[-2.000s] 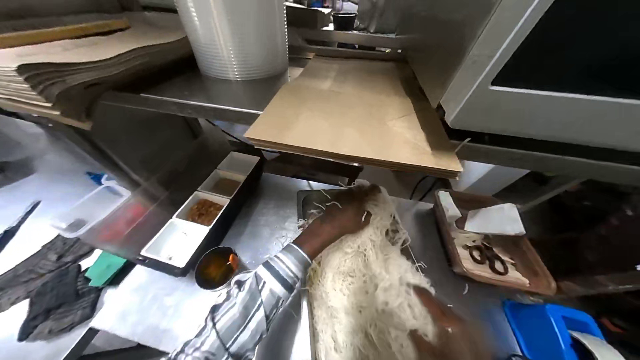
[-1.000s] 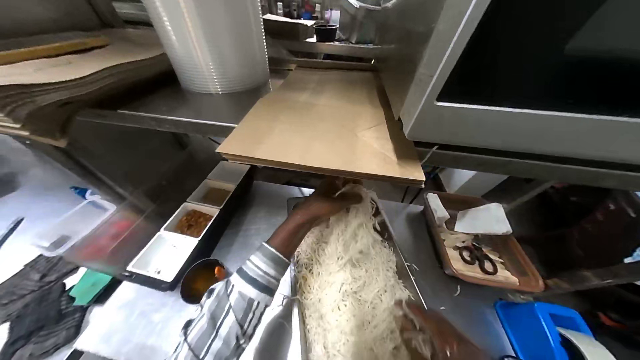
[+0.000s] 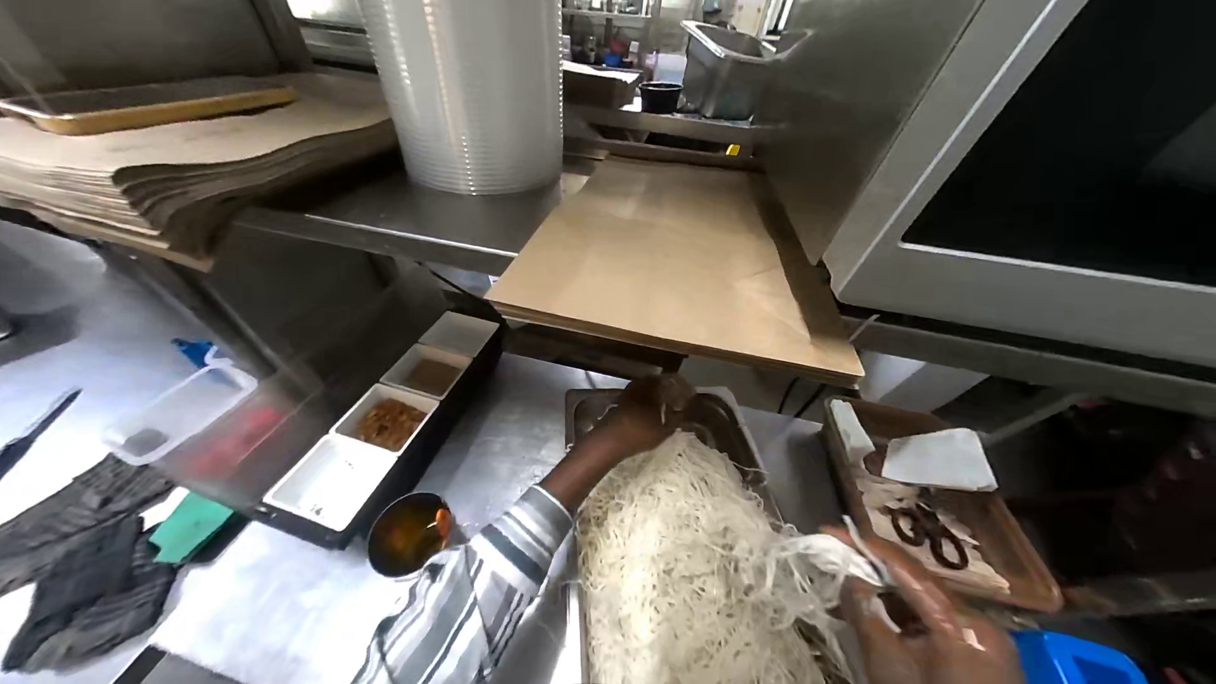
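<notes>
A large heap of thin pale noodles (image 3: 684,560) fills most of a long metal tray (image 3: 741,427). At the tray's far end is my left hand (image 3: 651,413), fingers curled down above the tray floor at the edge of the heap; whether it grips any strands is not visible. My right hand (image 3: 912,608), partly blurred, is at the tray's right side and grips a clump of noodles (image 3: 817,560) that trails back to the heap. A bowl of orange-brown liquid (image 3: 408,534) stands left of the tray, beside my striped left sleeve.
White containers (image 3: 389,423) in a black holder stand at left, one with brown bits. At right, a brown tray (image 3: 1026,570) holds black-handled scissors (image 3: 929,534). Brown paper sheets (image 3: 665,266) overhang the shelf ahead, beside stacked clear plastic containers (image 3: 470,95). A blue object (image 3: 1078,657) is at lower right.
The noodles no longer reach the tray's far end, where bare metal now shows. My right hand has moved to the right and lifted a clump from the heap's side.
</notes>
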